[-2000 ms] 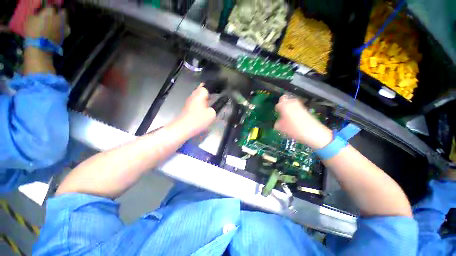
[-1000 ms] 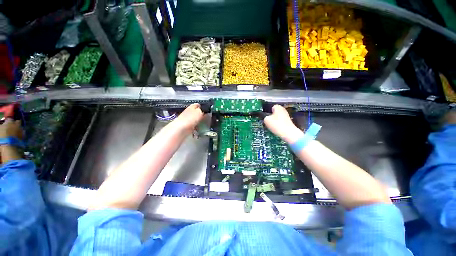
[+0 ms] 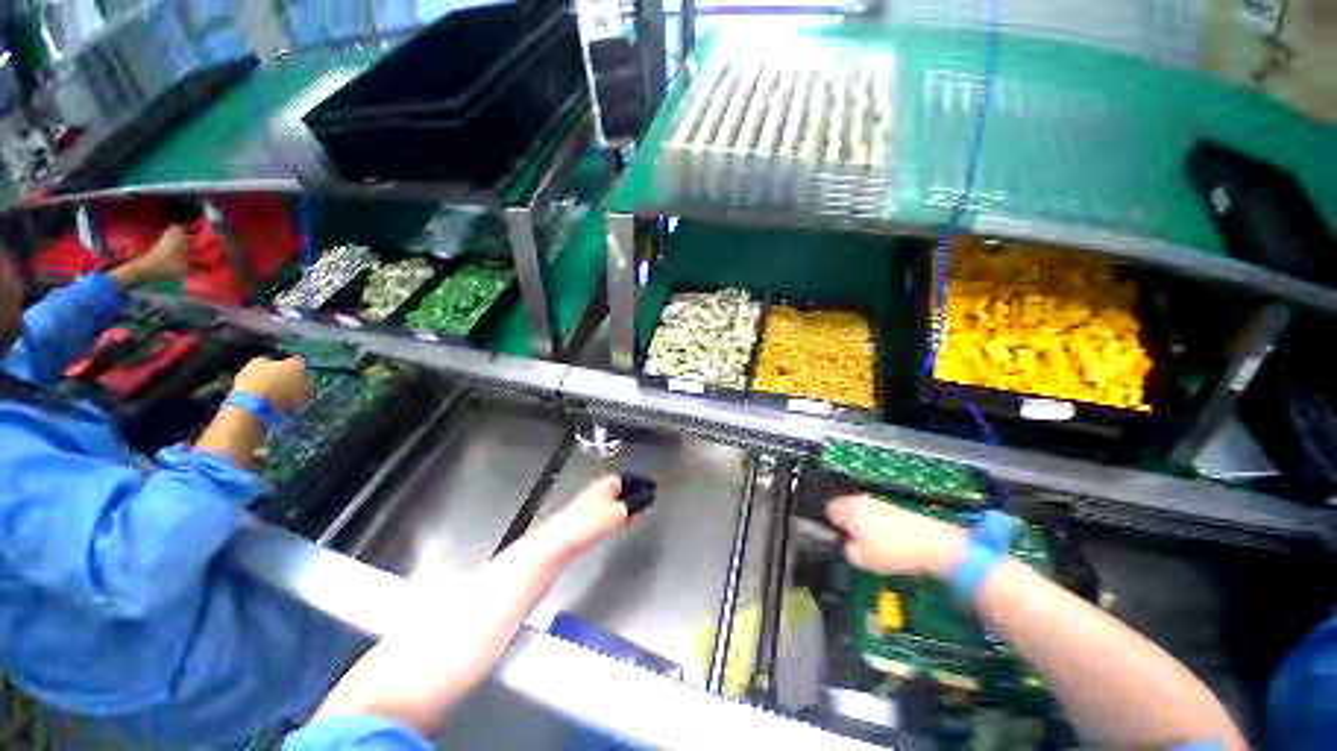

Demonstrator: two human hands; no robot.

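Observation:
The black carrier with the green main circuit board (image 3: 938,624) lies on the rails at the lower right, blurred. The small green panel board (image 3: 902,468) is at its far edge. A small yellow part (image 3: 890,609) stands on the board's left side. My right hand (image 3: 897,534) is over the board's far left corner, with the blue wrist strap on; its fingertips are blurred and I cannot tell if they hold anything. My left hand (image 3: 604,509), with black finger cots, is over the metal bed left of the carrier; its grip is unclear.
Behind the rail (image 3: 689,411) are bins of pale components (image 3: 705,339), small yellow components (image 3: 815,355) and large yellow components (image 3: 1041,330). Green components (image 3: 462,301) are further left. A neighbour in blue (image 3: 118,514) works at the left. A black crate (image 3: 440,96) sits on the upper shelf.
The view has tilted up and turned left. My left hand has moved off the carrier's far edge to its left. My right hand has moved from the panel board's right end to the board's left side.

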